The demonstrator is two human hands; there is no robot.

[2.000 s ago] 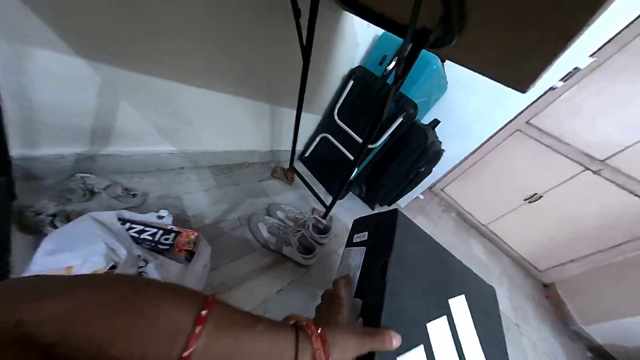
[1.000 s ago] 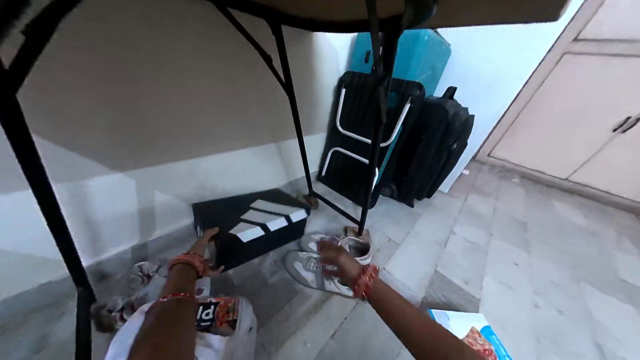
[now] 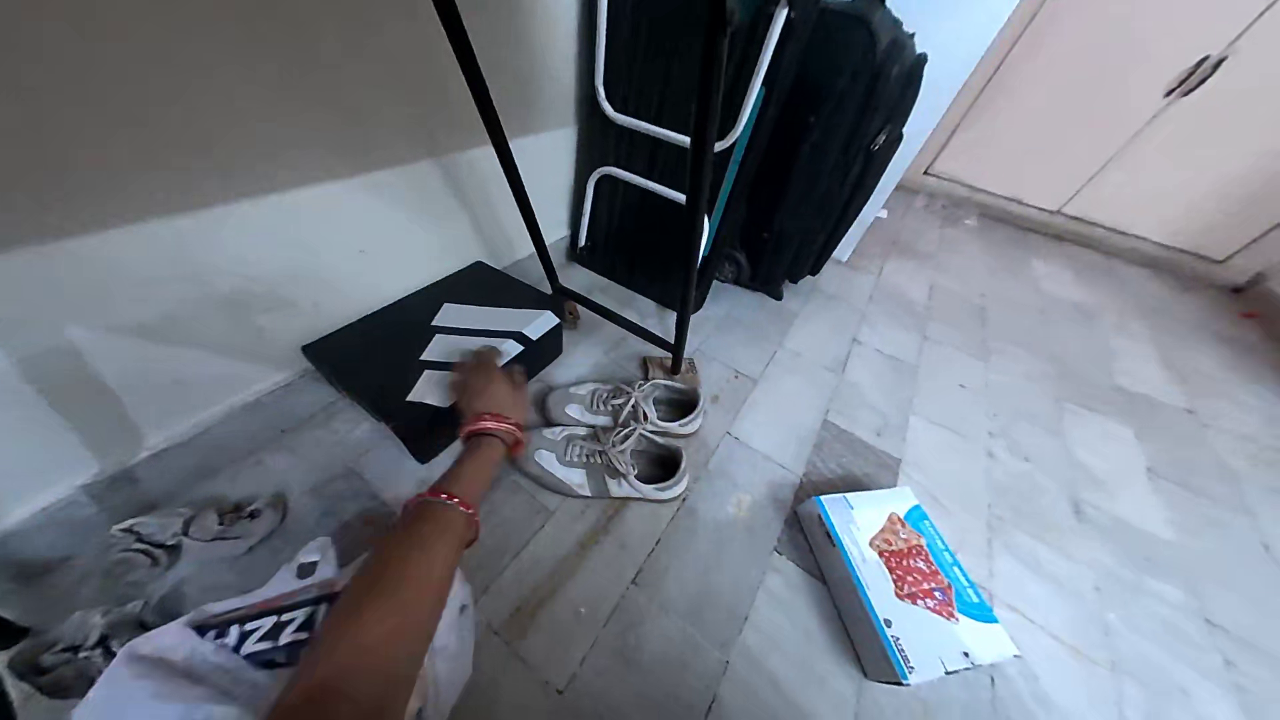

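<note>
My left hand (image 3: 490, 388), blurred, is at the near right side of a black shoebox (image 3: 380, 345) with white stripes, its fingers over the stripes. Whether it grips the box cannot be told. The box lies flat on the floor by the wall. Just right of the hand stands a pair of grey and white lace-up sneakers (image 3: 610, 440), side by side with toes toward the box. My right hand is out of view.
Black metal table legs (image 3: 510, 170) stand behind the sneakers. Beyond are a black folded item with white tubing (image 3: 640, 120) and a black suitcase (image 3: 840, 140). A white-and-blue box (image 3: 910, 580) lies right. A white plastic bag (image 3: 180, 660) and worn shoes (image 3: 200, 525) are at lower left.
The shoebox, in front of me two seconds ago, lies by the wall behind the table leg. My right hand, over the sneakers one second ago, has left the view. My left hand has moved along the box.
</note>
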